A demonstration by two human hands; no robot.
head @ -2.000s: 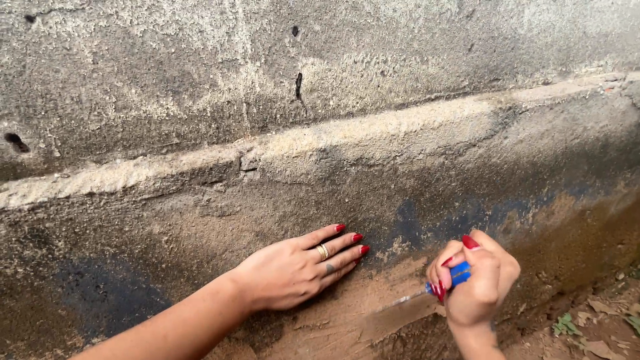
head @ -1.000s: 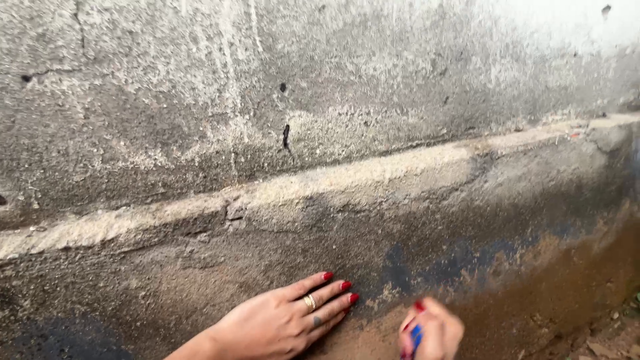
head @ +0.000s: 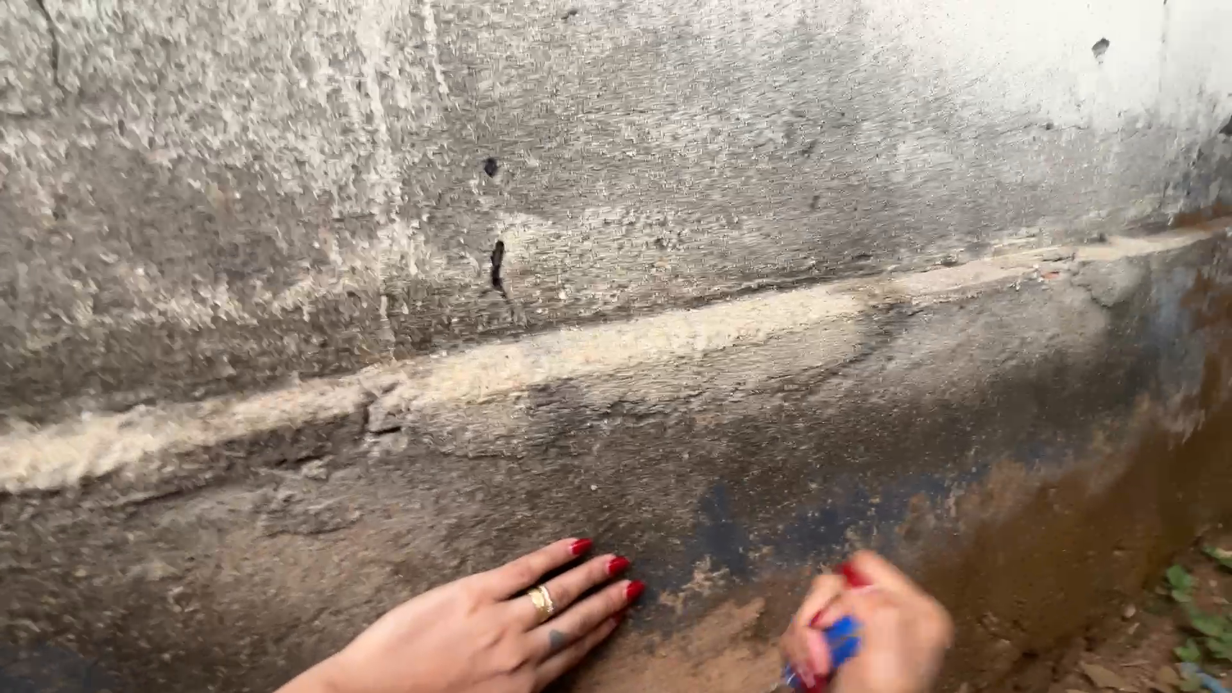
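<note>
My left hand, with red nails and a gold-coloured ring, rests flat on the lower part of a weathered plastered wall, fingers slightly spread and holding nothing. To its right, my right hand is closed around the blue handle of a scraper-like hand tool. That hand is blurred, and the tool's blade lies mostly below the frame's edge. Between the hands is a patch of bare, reddish-brown surface, with remnants of dark blue paint above it.
A pale, rough ledge runs slantwise across the wall, with a crack near its left part. Above it the grey wall has small holes. Soil with dry leaves and green plants lies at the lower right.
The view has tilted upward and shifted, so both hands appear lower. The tool's blade, visible two seconds ago against the wall, is now mostly out of frame. My left hand stays flat on the wall.
</note>
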